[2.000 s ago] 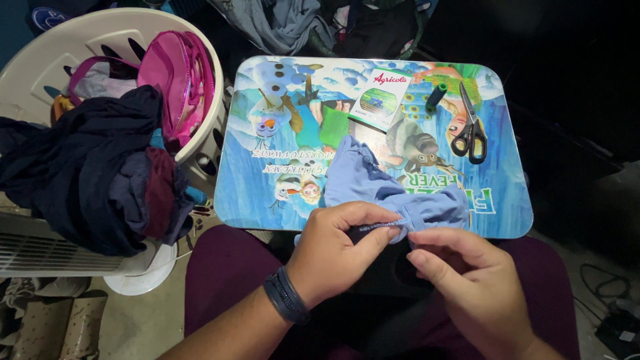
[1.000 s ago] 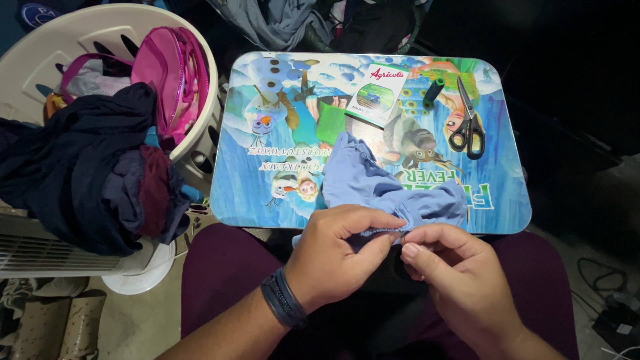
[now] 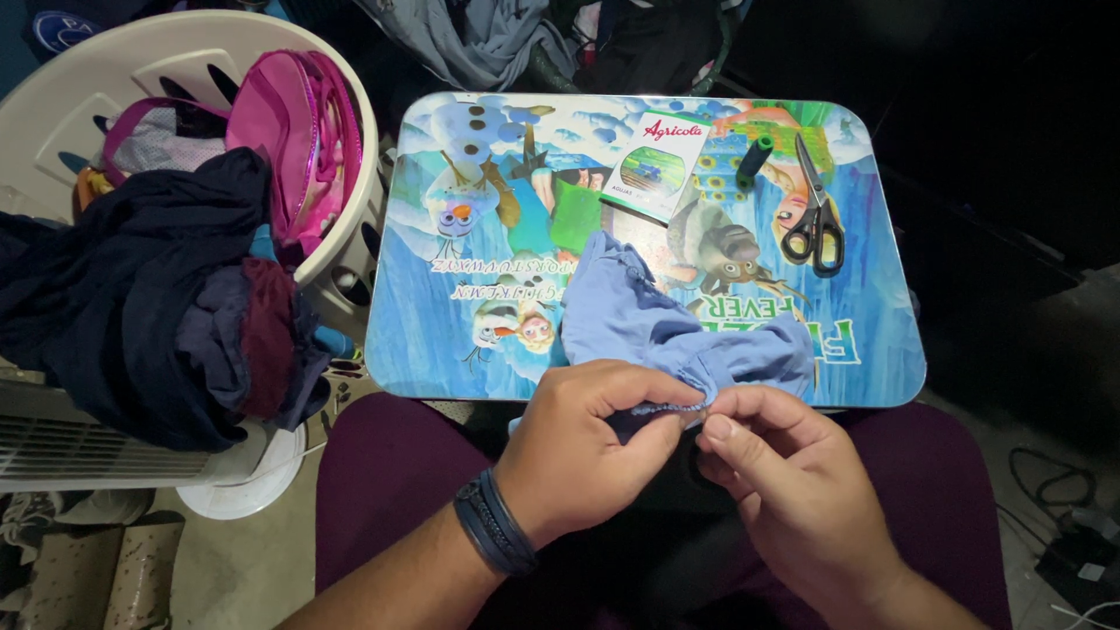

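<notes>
My left hand (image 3: 604,446) pinches the gathered edge of a light blue cloth garment (image 3: 647,324) between thumb and fingers. Close beside it, the thumb and forefinger of my right hand (image 3: 779,464) are pressed together at the same edge; whether they hold a needle or only cloth is too small to tell. The garment lies over the near edge of a picture-printed lap table (image 3: 429,341). Beyond it rest a needle packet (image 3: 656,166), a spool of dark green thread (image 3: 754,161) and black-handled scissors (image 3: 814,219) with slightly parted blades.
At the left stands a white plastic basket (image 3: 306,39) with a pink bag (image 3: 280,149) and dark clothes (image 3: 131,297) hanging over its rim. Below it is a white fan (image 3: 96,446). More clothes (image 3: 490,39) are piled behind the table. Cables (image 3: 1050,477) lie on the floor at right.
Both hands stay at the garment's edge. My right hand's fingers have shifted and curled in closer than two seconds ago, and the left hand keeps its pinch.
</notes>
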